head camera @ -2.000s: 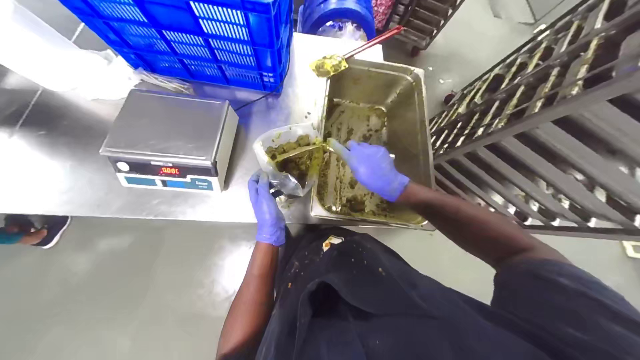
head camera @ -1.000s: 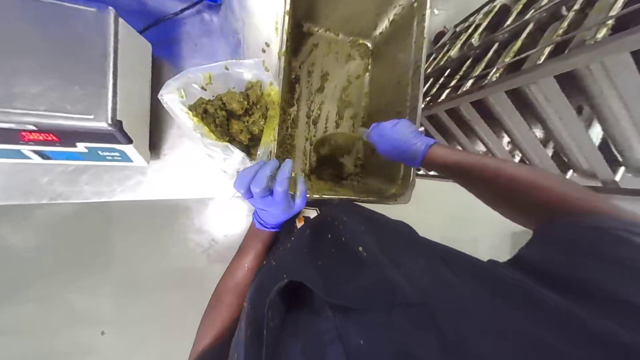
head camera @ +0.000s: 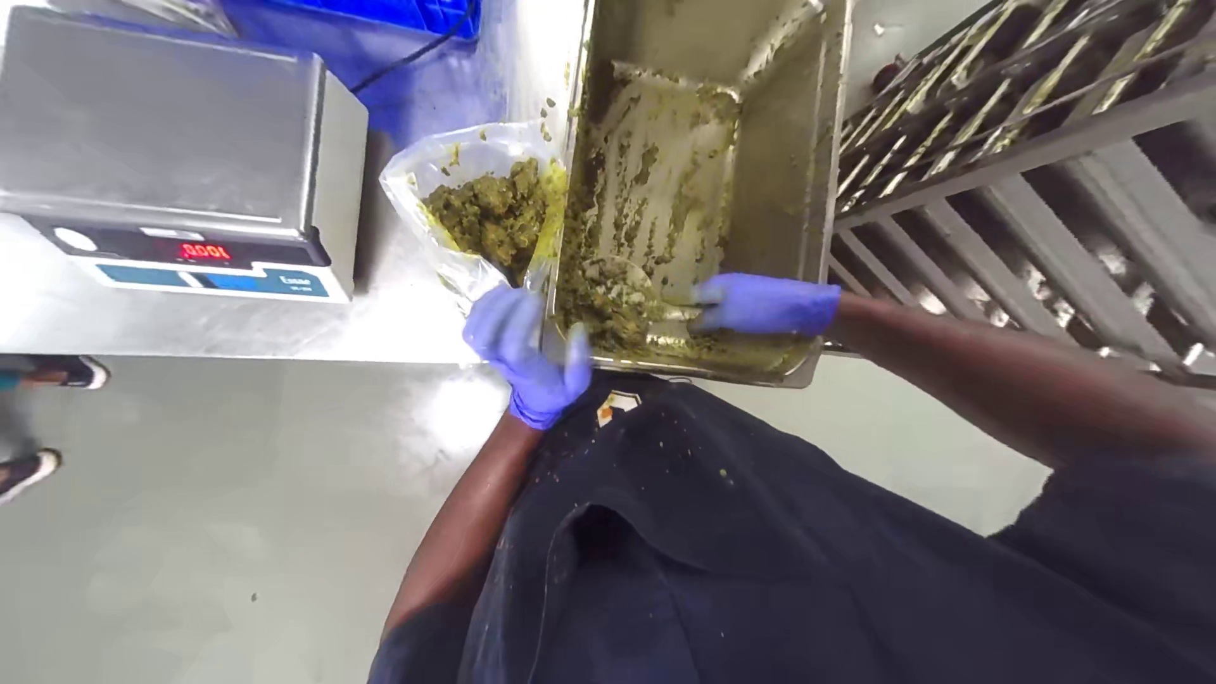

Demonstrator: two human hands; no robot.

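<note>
My gloved left hand (head camera: 532, 356) is at the near edge of a clear plastic bag (head camera: 427, 214), beside the pan's near left corner; its grip on the bag is unclear. Green-brown chunky food (head camera: 499, 214) fills the bag, which lies open against the pan's left side. In the deep stainless steel pan (head camera: 784, 180), my gloved right hand (head camera: 765, 304) is blurred and closed around the handle of a tool. The round head of that tool, a scoop or ladle (head camera: 622, 285), is partly hidden among green residue near the pan's left near corner.
A digital scale (head camera: 171, 142) stands on the steel table (head camera: 408, 328) at the left, near a blue plastic crate (head camera: 418, 11). A slatted metal rack (head camera: 1007, 180) is close on the right. Another person's shoes (head camera: 85, 372) show at the far left.
My right hand has moved from over the bag into the pan with the tool. My left hand has shifted along the bag's near edge. The view has come closer to the table.
</note>
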